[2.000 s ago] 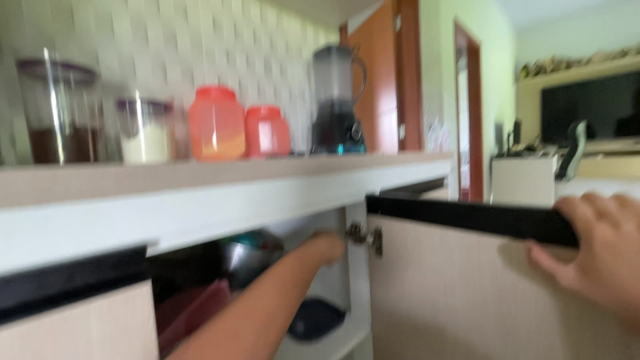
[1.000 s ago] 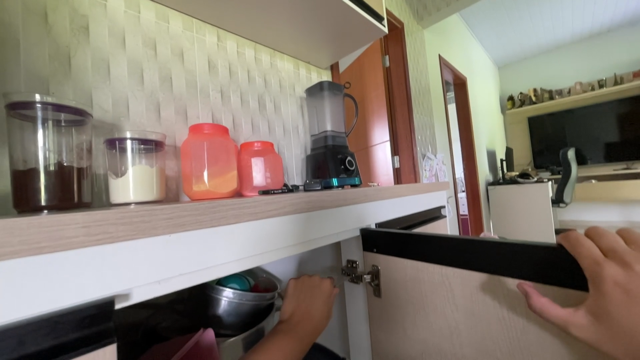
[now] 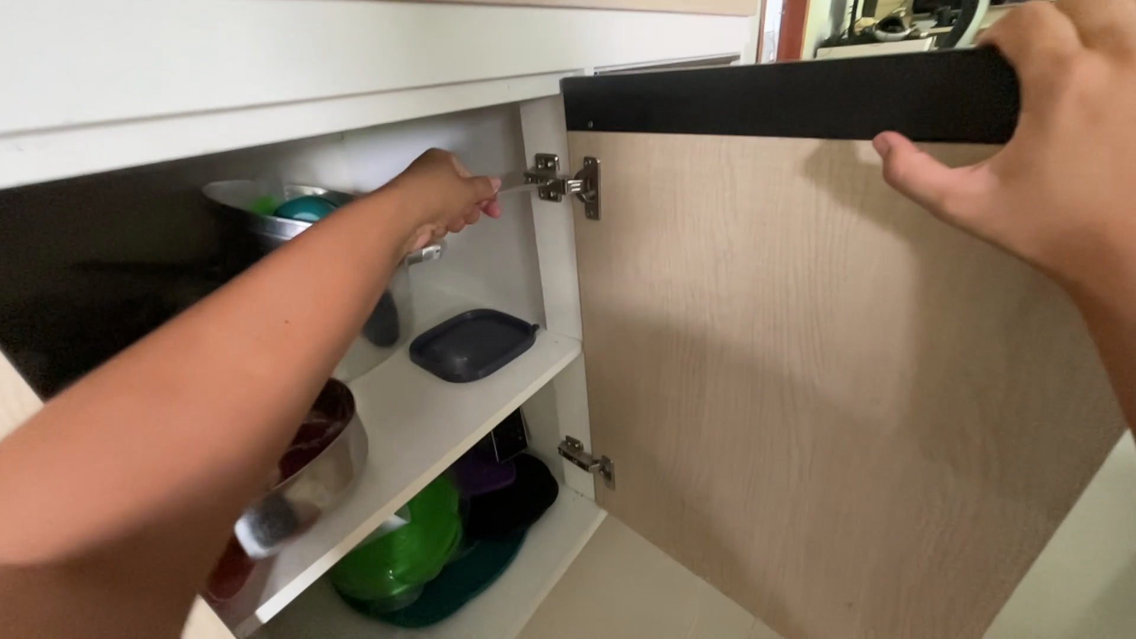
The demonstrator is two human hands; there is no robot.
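Inside the cabinet, my left hand (image 3: 451, 200) is raised over the upper shelf (image 3: 390, 399), fingers curled near the upper hinge (image 3: 564, 182). A thin pale edge shows at its fingertips; what it is cannot be told. My right hand (image 3: 1038, 133) grips the black top edge of the open cabinet door (image 3: 799, 355), thumb on the inner side. Behind my left forearm stands a metal pot (image 3: 284, 226) with green and teal items in it. A dark plastic lid (image 3: 475, 344) lies flat on the shelf. A metal pan (image 3: 328, 461) is partly hidden by the forearm.
On the lower shelf are a green plastic bowl (image 3: 404, 541), a dark teal item (image 3: 479, 577) and black and purple pieces. The countertop's white front edge (image 3: 266, 62) runs above the opening. A lower hinge (image 3: 586, 460) joins door and cabinet.
The view has tipped down sharply into the cabinet. My left hand stays inside it, and my right hand still holds the open door.
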